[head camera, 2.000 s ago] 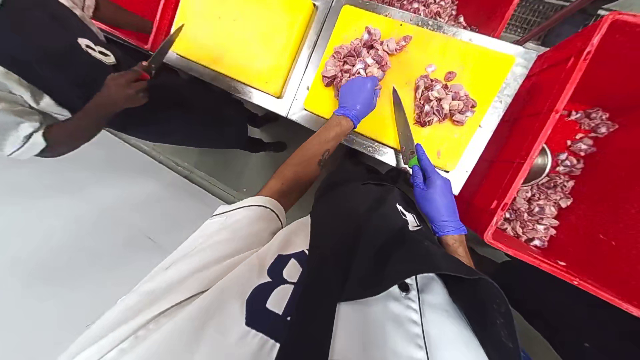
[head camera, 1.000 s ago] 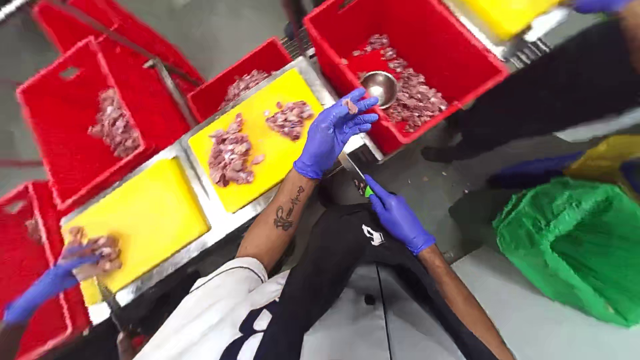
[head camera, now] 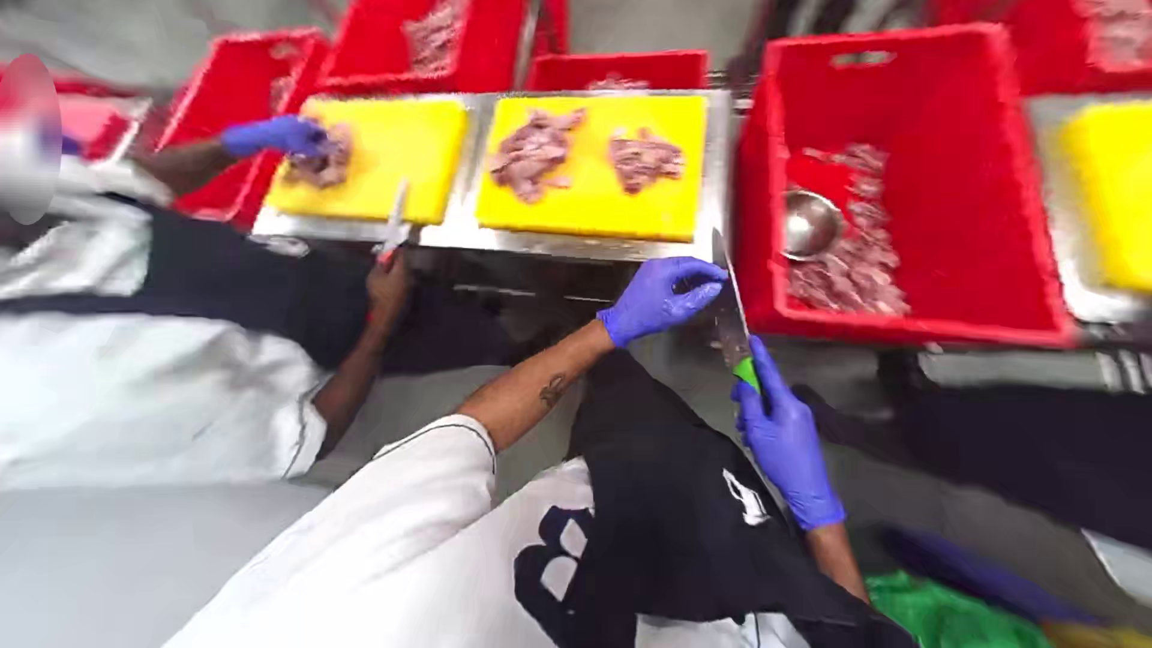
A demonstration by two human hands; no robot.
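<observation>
My right hand [head camera: 787,441], in a blue glove, grips the green handle of a knife [head camera: 732,310] whose blade points up and away. Beside the upper blade is my left hand [head camera: 666,299], also gloved, its fingers curled and thumb near the fingertips; whether it touches the blade or pinches something small, I cannot tell. Both hands are in front of the near edge of a steel table. On the yellow cutting board [head camera: 594,211] there lie a larger pile of cut raw meat [head camera: 533,155] at left and a smaller meat pile [head camera: 645,160] at right.
Right of the board stands a red crate [head camera: 963,198] with meat pieces and a steel bowl [head camera: 811,224]. A co-worker at left holds a knife [head camera: 394,220] and touches meat on another yellow board [head camera: 409,162]. More red crates stand behind. A green bag [head camera: 954,612] lies low at right.
My left hand was spread open a second ago and is now curled beside the blade. Two seconds ago it was at the larger meat pile. The view has swung considerably.
</observation>
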